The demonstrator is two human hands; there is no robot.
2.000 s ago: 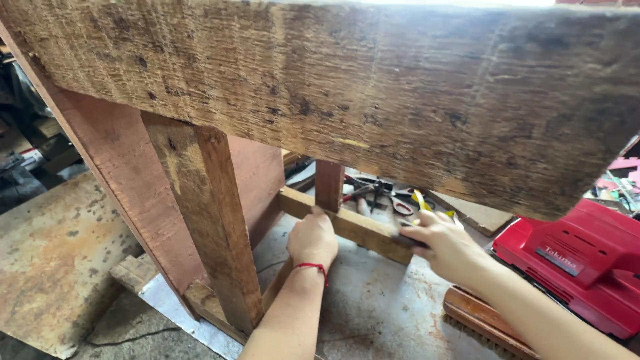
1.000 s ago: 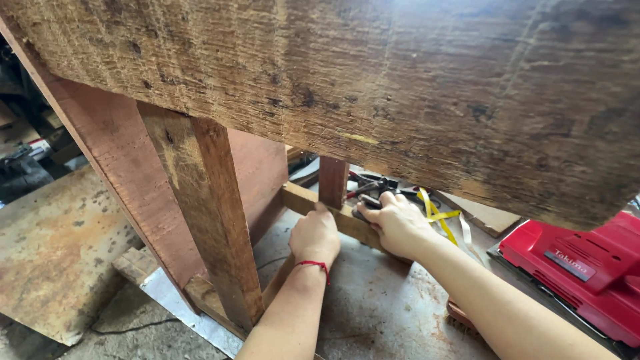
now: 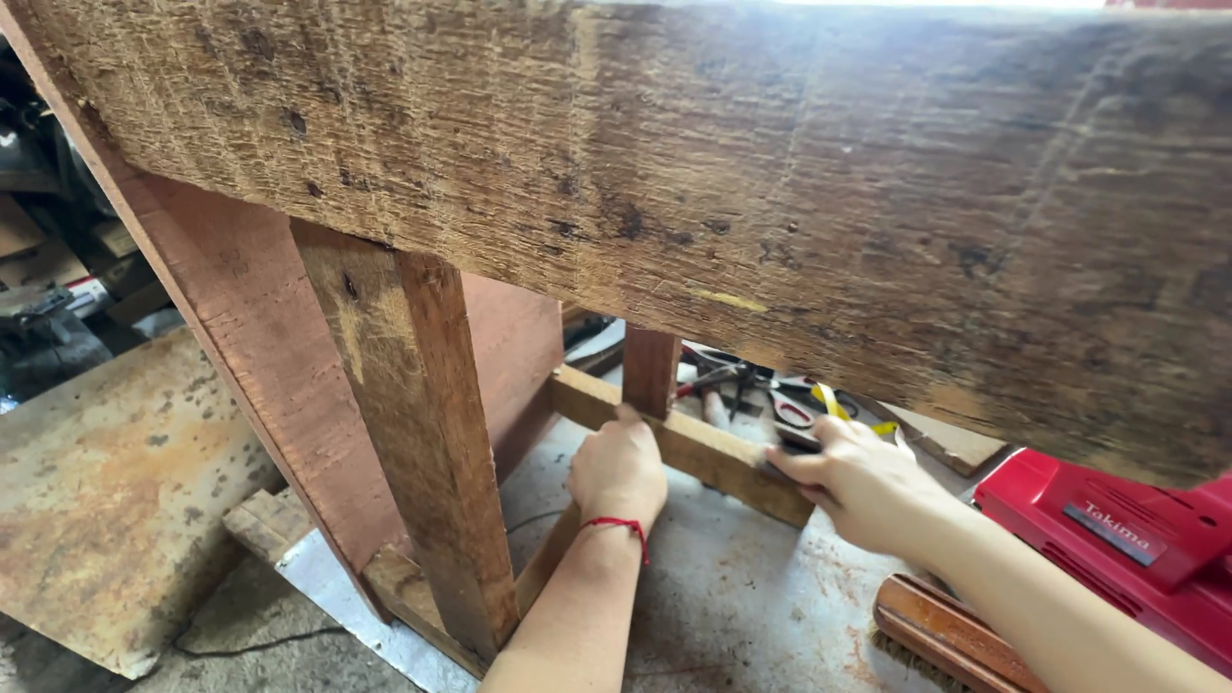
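A worn wooden board (image 3: 674, 212) spans the top of the view, above a wooden frame with a thick near post (image 3: 414, 443) and a reddish-brown side panel (image 3: 260, 318). My left hand (image 3: 619, 467), with a red string bracelet at the wrist, grips the lower wooden rail (image 3: 717, 462) near the foot of the short upright post (image 3: 650, 371). Farther right, my right hand (image 3: 852, 481) holds a dark, blurred object (image 3: 791, 443) at the same rail; its kind cannot be told.
A red Takima-branded machine (image 3: 1107, 520) lies at the right, beside a wooden-backed brush (image 3: 948, 630). Scissors (image 3: 791, 409), yellow strap (image 3: 830, 399) and other tools lie behind the rail. A stained sheet (image 3: 115, 500) and a thin black cable (image 3: 260, 643) are at the left.
My right hand was near the short post a second ago and is now farther right along the rail. My left hand has stayed in place.
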